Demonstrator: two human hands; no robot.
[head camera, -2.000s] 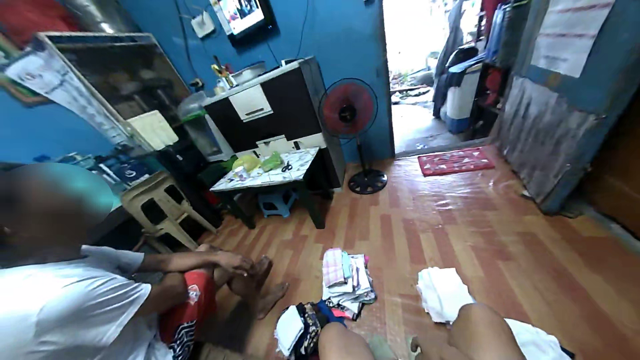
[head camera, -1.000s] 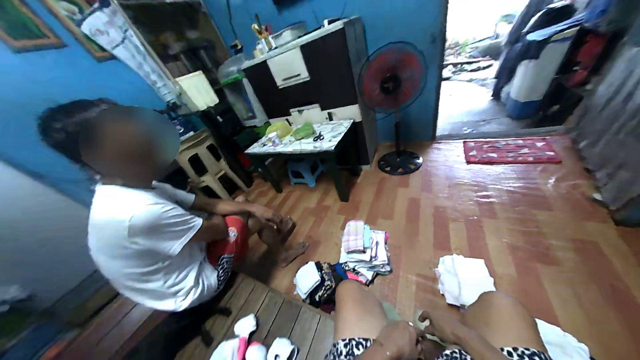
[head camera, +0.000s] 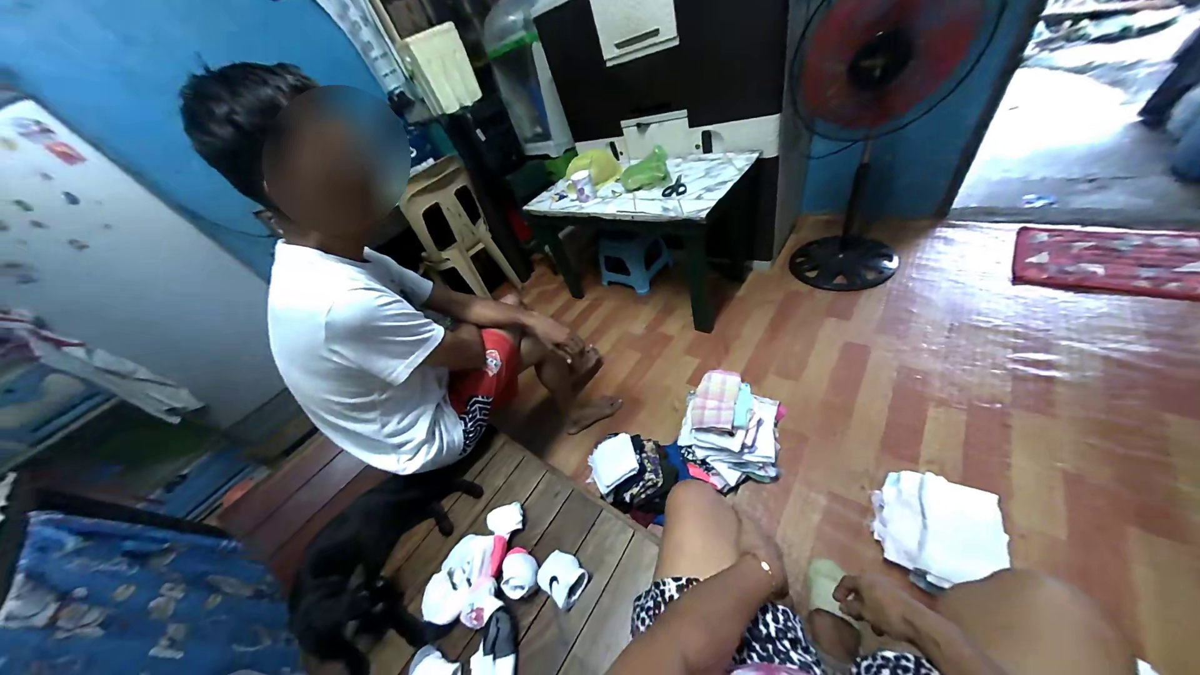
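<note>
My left hand (head camera: 757, 553) rests at the inner side of my left knee, a thin bracelet on its wrist; its fingers are mostly hidden. My right hand (head camera: 874, 605) is between my legs, fingers curled, near a pale green slipper (head camera: 825, 586); whether it holds anything is unclear. Beyond my left knee stands a stack of folded cloths (head camera: 736, 436), with a pile of dark folded clothes (head camera: 647, 473) beside it. Folded white cloth (head camera: 940, 527) lies on the floor beyond my right knee. Several rolled socks (head camera: 483, 572) lie on the wooden bench (head camera: 586, 534) at my left.
A person (head camera: 361, 347) in a white shirt sits on the bench's far end. A black dog (head camera: 352, 562) lies by the socks. Further off are a small table (head camera: 647, 202) holding scissors (head camera: 674, 187), a blue stool (head camera: 634, 258), a standing fan (head camera: 848, 253) and a red mat (head camera: 1106, 262).
The view has swung left and down, bringing the socks and the dog into fuller sight. My hands, barely visible two seconds ago, now show between my knees. The cloth piles look unchanged.
</note>
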